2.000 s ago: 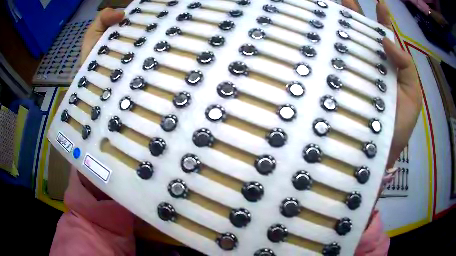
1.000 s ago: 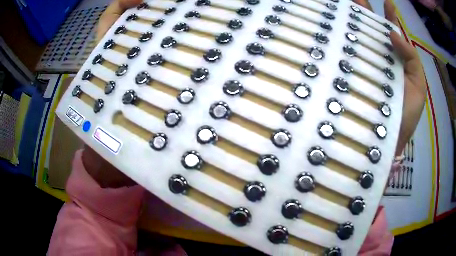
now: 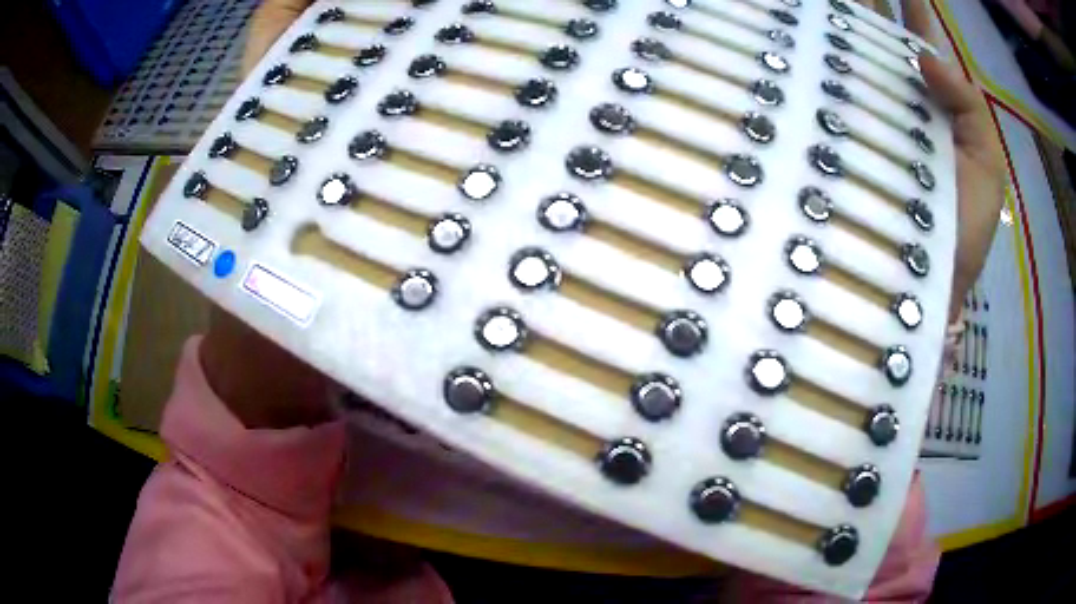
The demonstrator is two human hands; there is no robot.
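Observation:
A white foam tray (image 3: 389, 342) fills the middle of the view, held up and tilted. Round dark metal parts (image 3: 624, 459) sit at the ends of its dumbbell-shaped slots, and several flash white. One slot end (image 3: 309, 240) near the left corner is empty. A blue dot (image 3: 224, 263) lies between two small labels (image 3: 280, 293). My left hand (image 3: 269, 26) holds the upper left edge, partly hidden by the tray and the frame. My right hand (image 3: 970, 159) holds the right edge, its fingers partly behind the tray.
Another loaded tray (image 3: 177, 89) lies at the upper left by a blue object (image 3: 118, 33). A brown cardboard sheet (image 3: 157, 354) lies at the left. More parts in rows (image 3: 958, 413) show at the right. Yellow and red tape (image 3: 1024, 236) marks the white tabletop.
The tray has tilted further, its near edge and labelled corner moving up and right in view. The white flashes have shifted to other parts. Both hands keep their hold.

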